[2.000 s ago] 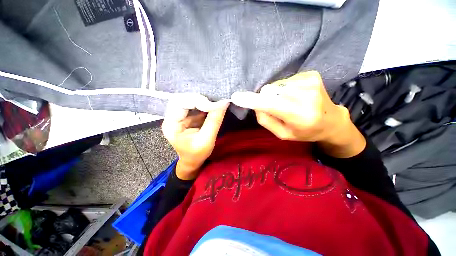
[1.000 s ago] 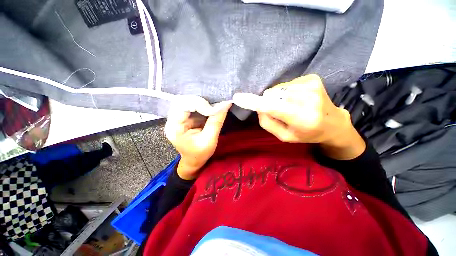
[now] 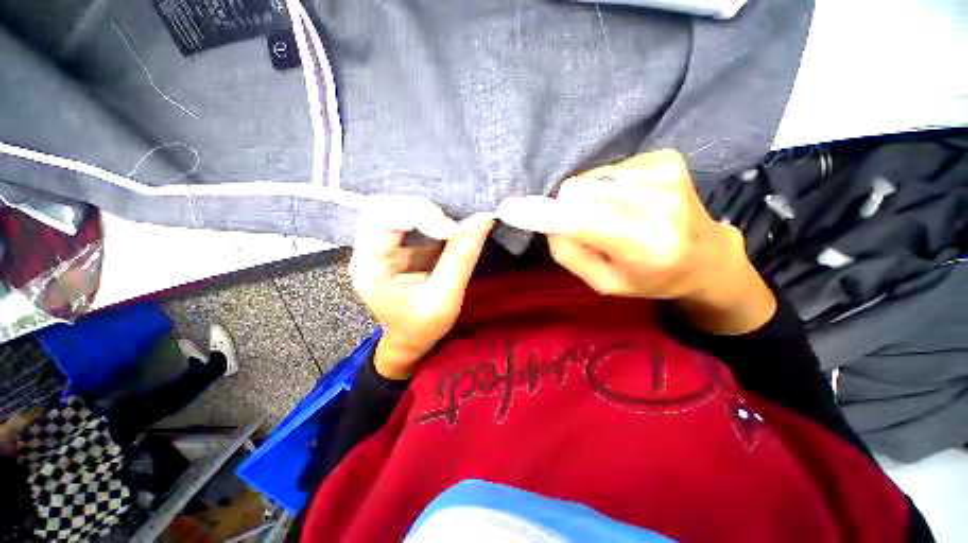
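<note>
A grey garment (image 3: 456, 106) lies spread over the table's near edge, inside up. White binding (image 3: 244, 190) runs along its turned-up hem (image 3: 287, 215), and two white lines run away from it. My left hand (image 3: 412, 270) pinches the hem between thumb and finger. My right hand (image 3: 637, 228) pinches the same edge just beside it; the fingertips nearly touch. Any needle is too small to make out. A black care label (image 3: 218, 21) and a small size label (image 3: 282, 49) show at the upper left. Loose pale threads lie on the cloth.
A pile of dark garments (image 3: 902, 233) with white tabs lies at the right. Red plaid cloth (image 3: 48, 260) under clear plastic is at the left table edge. A blue bin (image 3: 303, 435) stands below. Another person's shoe (image 3: 223, 350) and checkered clothing (image 3: 74, 467) show at the lower left.
My hands stay pinched on the hem with only slight movement. The other person's checkered clothing and leg have come further into view at the lower left.
</note>
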